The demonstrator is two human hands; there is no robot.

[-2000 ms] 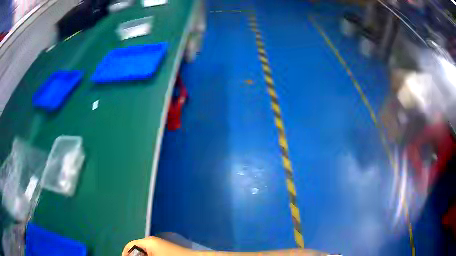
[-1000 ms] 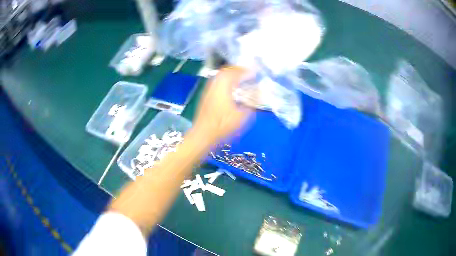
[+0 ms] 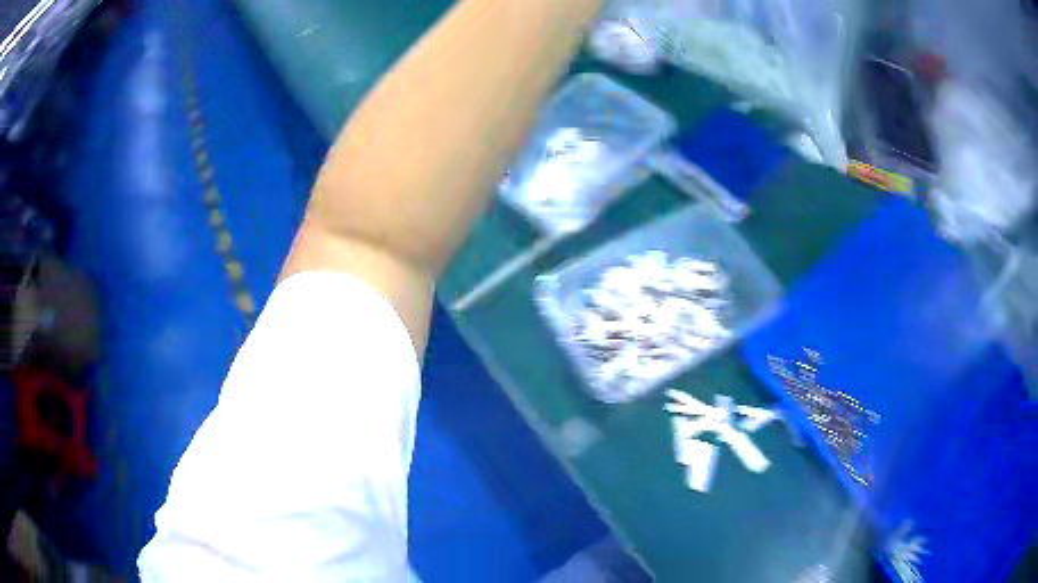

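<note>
My left arm reaches from a white sleeve up across the bench, and its hand is cut off by the top edge. My right hand is not in view. A clear tub full of white pieces [image 3: 655, 325] stands on the green bench. A second clear tub with fewer white pieces [image 3: 566, 171] stands beyond it, partly beside my forearm. Several loose white strips [image 3: 719, 433] lie in front of the full tub. A blue tray [image 3: 956, 353] at the right holds small copper-coloured pins [image 3: 837, 421] near its edge. The view is blurred.
Clear plastic bags [image 3: 785, 46] lie at the top right. A small blue object [image 3: 734, 154] stands behind the tubs. A thin pale stick [image 3: 501, 273] lies near the bench edge. Blue floor with a yellow-black line [image 3: 216, 216] and a red object [image 3: 55, 421] are at left.
The view has swung so the tubs and tray sit farther right. My left hand, earlier at the plastic bags, has gone out past the top edge. The work pad has left the view.
</note>
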